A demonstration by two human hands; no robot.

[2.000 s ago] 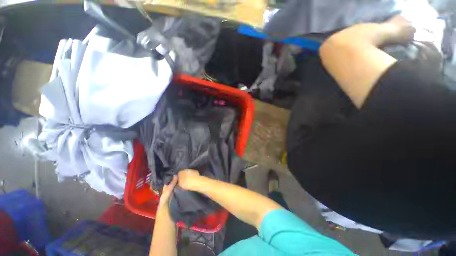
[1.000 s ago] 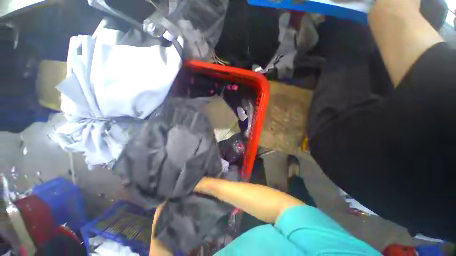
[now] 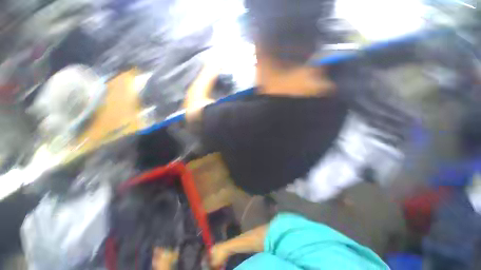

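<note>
The whole view is badly blurred. A red crate (image 3: 194, 198) stands low, left of centre, with dark cloth (image 3: 153, 221) in it. My right hand (image 3: 219, 254) is at the bottom edge, by the crate's right rim, below a teal sleeve. My left hand (image 3: 165, 258) is a small blurred patch further left, cut off by the bottom edge. Dark stuff lies around and between both hands; whether either grips it cannot be told. A pale cloth bundle (image 3: 68, 227) lies left of the crate.
A person in black (image 3: 274, 140) is at a blue-edged table (image 3: 163, 124) with pale cloth on it, close ahead. A tan board (image 3: 211, 182) lies between crate and person. White cloth (image 3: 343, 163) is right of the person. Blurred red (image 3: 422, 208) and blue things are at the right.
The view has swung, so the crate and pale bundle sit lower and further left, and the person is now central. The lifted dark grey bundle no longer shows clearly. My hands are near the bottom edge.
</note>
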